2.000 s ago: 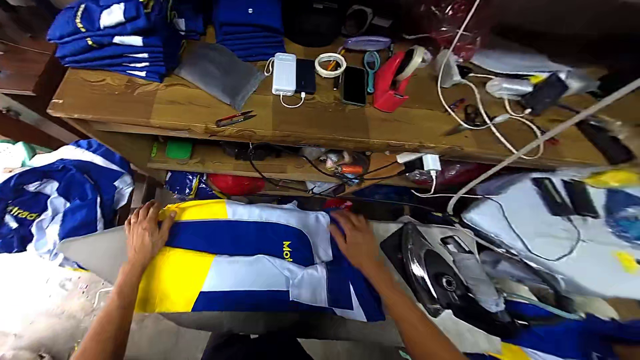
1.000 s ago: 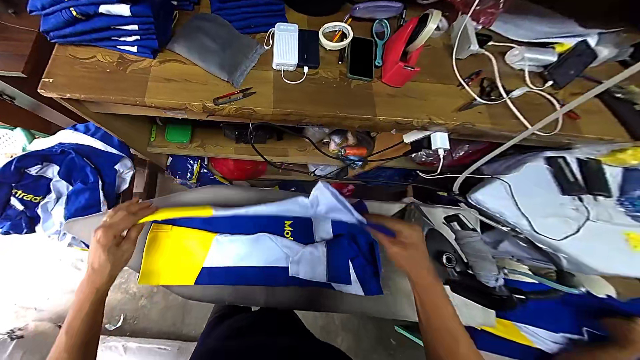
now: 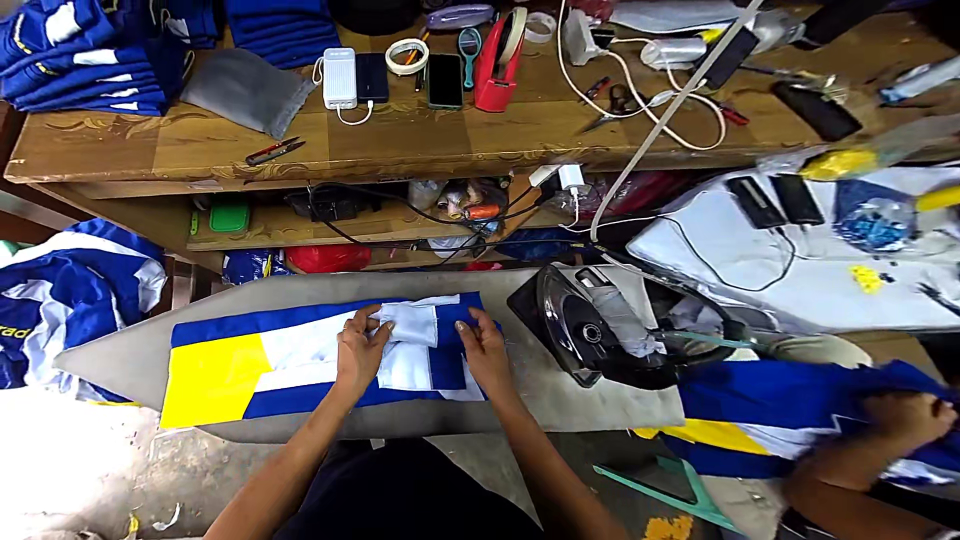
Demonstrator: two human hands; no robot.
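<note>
A folded blue, white and yellow garment [image 3: 217,375] lies flat along the grey ironing board [image 3: 127,352]. My left hand [image 3: 364,349] pinches a white flap of its fabric near the middle. At the right end of the cloth, the fingers of my right hand [image 3: 484,349] rest on the blue edge; whether they grip it cannot be told. A clothes iron [image 3: 592,330] with a cloth-wrapped handle sits on the board to the right of my right hand.
Behind the board, a wooden table [image 3: 405,146] holds folded blue garments [image 3: 82,67], a red tape dispenser [image 3: 499,64], a phone [image 3: 445,81] and cables. At the right, another person's hand [image 3: 911,416] is on similar cloth [image 3: 750,397]. More garments [image 3: 82,292] are heaped at the left.
My left hand has moved right, from the yellow end to the middle of the garment. The lifted upper edge now lies down, with the yellow text out of sight. Another person's hand has come in at the right.
</note>
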